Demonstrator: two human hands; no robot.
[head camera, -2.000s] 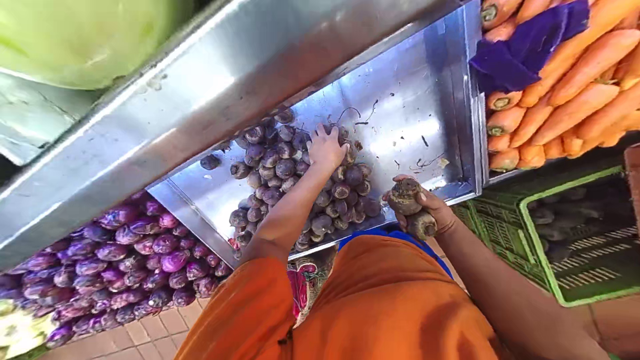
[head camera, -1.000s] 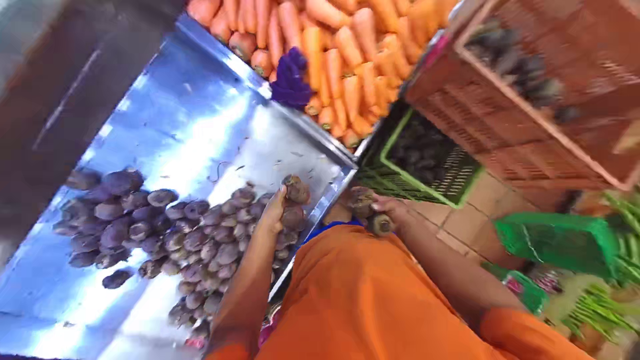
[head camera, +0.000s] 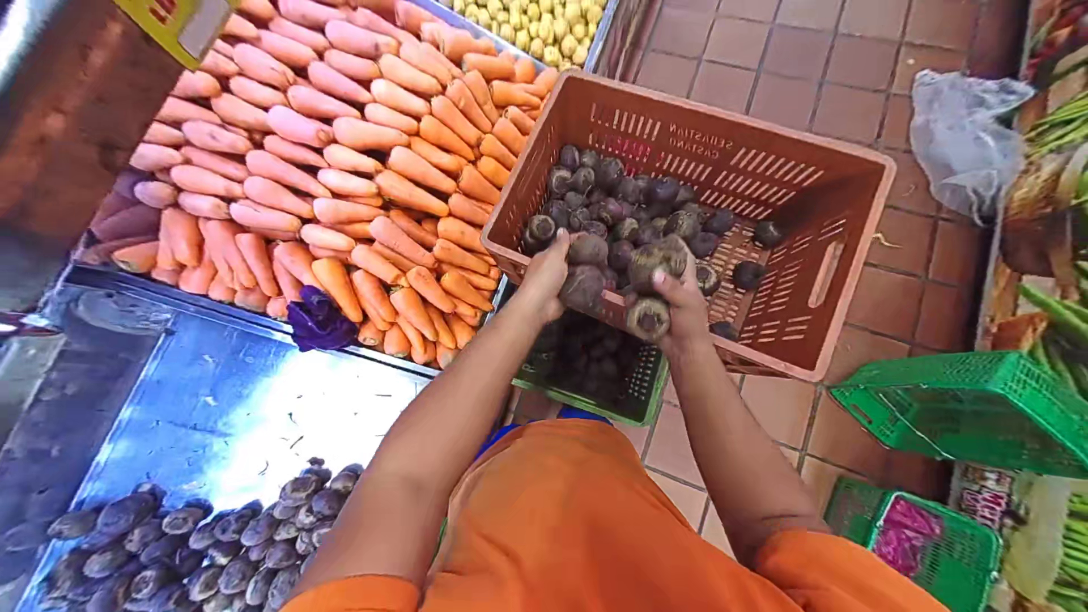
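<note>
A brown plastic crate stands ahead of me, with many loose beetroots in its left part. Over its near rim, my left hand holds beetroots in its fingers. Close beside it, my right hand grips beetroots, with the thumb over them. The two hands' loads nearly touch. A pile of beetroots lies at the lower left in a metal display tray.
Carrots fill a display on the left, with a dark purple leaf at its edge. A green crate with dark produce sits below the brown crate. More green crates and a plastic bag are at right.
The view has swung right, from the metal tray to the brown crate. My left hand was on the beetroot pile; now it holds beetroots over the crate. My right hand has held beetroots throughout.
</note>
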